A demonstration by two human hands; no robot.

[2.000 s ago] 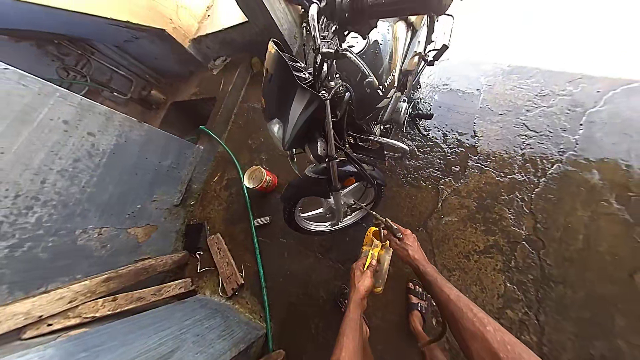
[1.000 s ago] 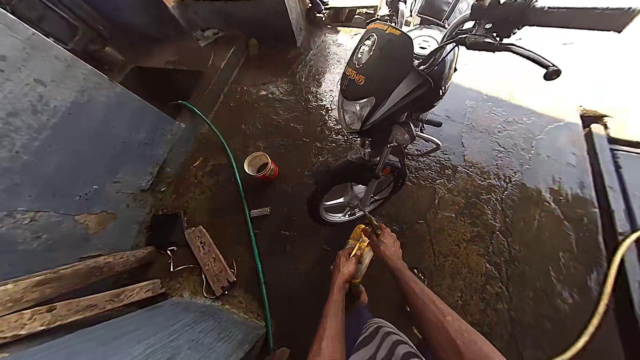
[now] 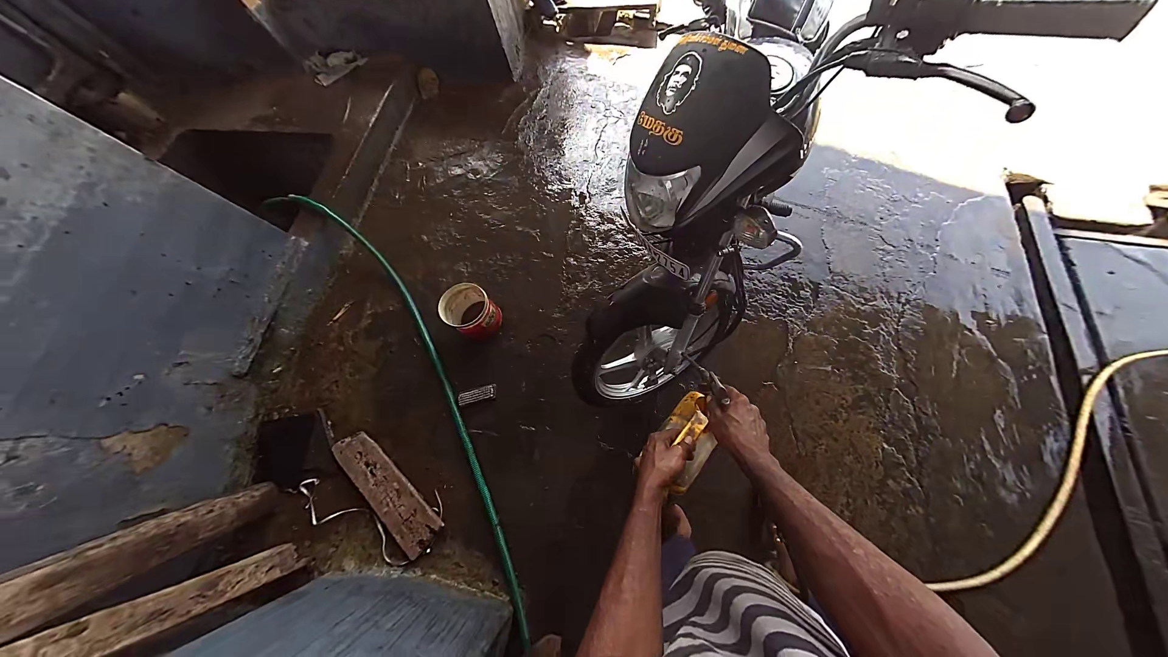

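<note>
A motorcycle with a black front cowl stands on the wet floor, its front wheel turned partly toward me. My left hand grips a yellow plastic container, seemingly cut open, just below the wheel. Right beside it, my right hand is closed around the dark handle of a thin tool, whose tip points toward the wheel and fork; its kind cannot be told. The two hands are close together. Fingers partly hide the container and the tool's handle.
A red bucket holding dark liquid and a small brush or block lie left of the wheel. A green hose runs past them. Wooden planks lie lower left; a yellow hose curves at right.
The view has shifted strongly since two seconds ago and now shows the cowl's front. Both hands still hold the container and tool near the front wheel.
</note>
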